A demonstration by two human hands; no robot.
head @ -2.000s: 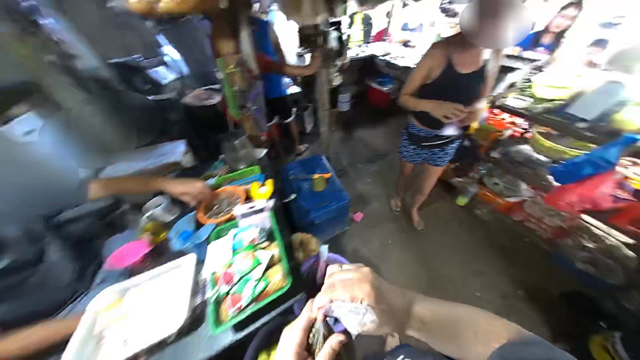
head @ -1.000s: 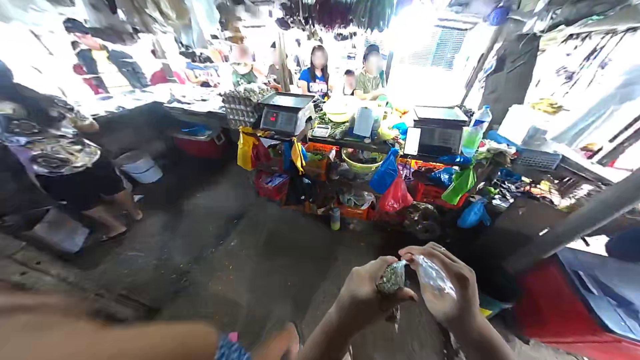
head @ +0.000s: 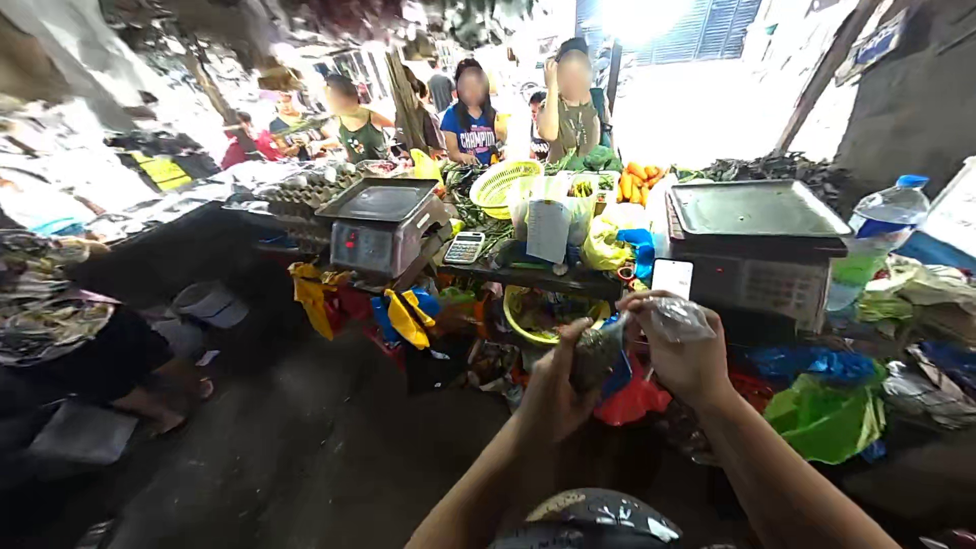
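Observation:
My left hand point(head: 560, 385) grips the filled lower part of a small clear plastic bag point(head: 596, 357); its contents look dark greenish and cannot be told exactly. At the bag's gathered top, my right hand point(head: 679, 343) pinches the plastic, and the loose clear end point(head: 682, 320) spreads over its fingers. Both hands are raised in front of the stall. Just beyond my right hand stands a phone with a lit screen point(head: 672, 279), leaning against a digital scale point(head: 751, 282).
A second digital scale point(head: 374, 244), a calculator point(head: 464, 248), a yellow basket point(head: 503, 187) and carrots point(head: 639, 183) lie on the stall. Plastic bags point(head: 827, 419) hang below. Several people stand behind it; another person point(head: 114, 358) is at left beside a bucket point(head: 211, 303).
The view has swung right, from the tray table to the stall, and come nearer to it. Both hands have stayed on the plastic bag.

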